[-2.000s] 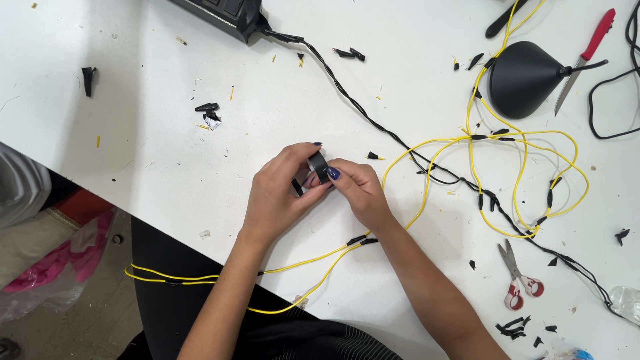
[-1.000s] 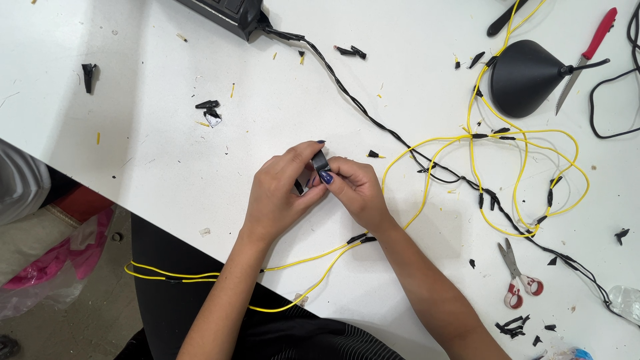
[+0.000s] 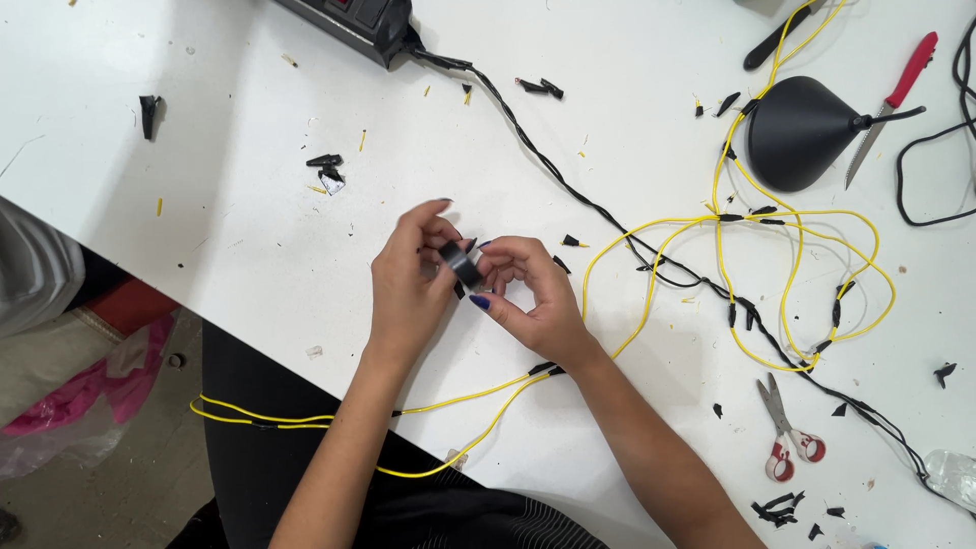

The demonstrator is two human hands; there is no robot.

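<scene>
A roll of black tape is held in my left hand, tilted between the thumb and fingers. My right hand is just right of the roll, thumb and fingers apart; nothing can be made out in it, though a touch of its fingertips on the roll is hard to tell. Yellow wire with black taped joints passes under my forearms and over the table's near edge. More yellow wire lies in loops on the right, crossing a twisted black cable.
A black power strip lies at the top. On the right are a black cone-shaped piece, a red-handled knife, a black-handled tool, scissors and a clear plastic item. Tape scraps are scattered about.
My right thumb and fingers have opened away from the tape roll, which they were closed against earlier. The roll remains in my left hand, turned somewhat.
</scene>
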